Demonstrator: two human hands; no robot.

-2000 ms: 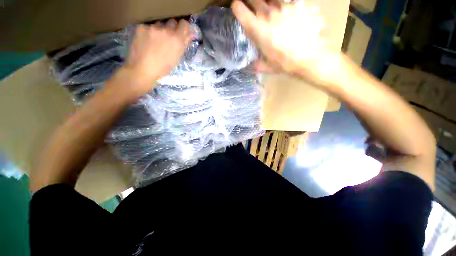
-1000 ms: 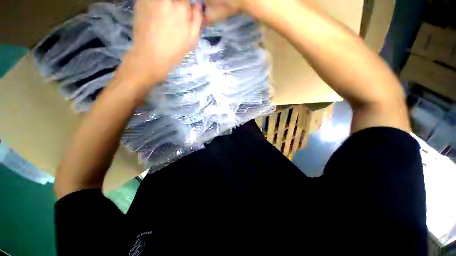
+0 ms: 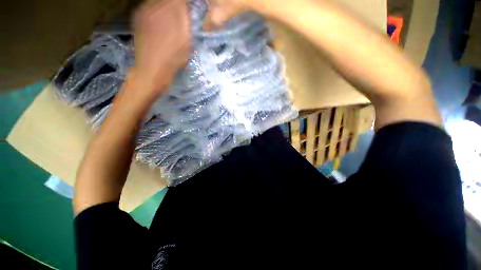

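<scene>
An open brown carton is filled with overlapping rows of bubble bags [image 3: 211, 100], clear-silver with dark items showing through. Its carton flaps stand out at the left [image 3: 53, 134] and right [image 3: 321, 79]. My left hand [image 3: 162, 39] is blurred over the far part of the bags, fingers near the top edge. My right hand [image 3: 224, 11] is beside it at the top edge, its thumb near a bubble bag. Whether either hand grips a bag cannot be told.
A green table surface [image 3: 31, 195] lies at the left. A wooden pallet [image 3: 324, 137] is below the right flap. A small orange-red thing [image 3: 394, 29] shows beyond the right flap. A bright white surface [image 3: 467, 163] is at the far right.
Both hands have drawn closer together at the far end of the rows; the right hand moved left. The view has shifted, and the orange-red thing now shows at the upper right.
</scene>
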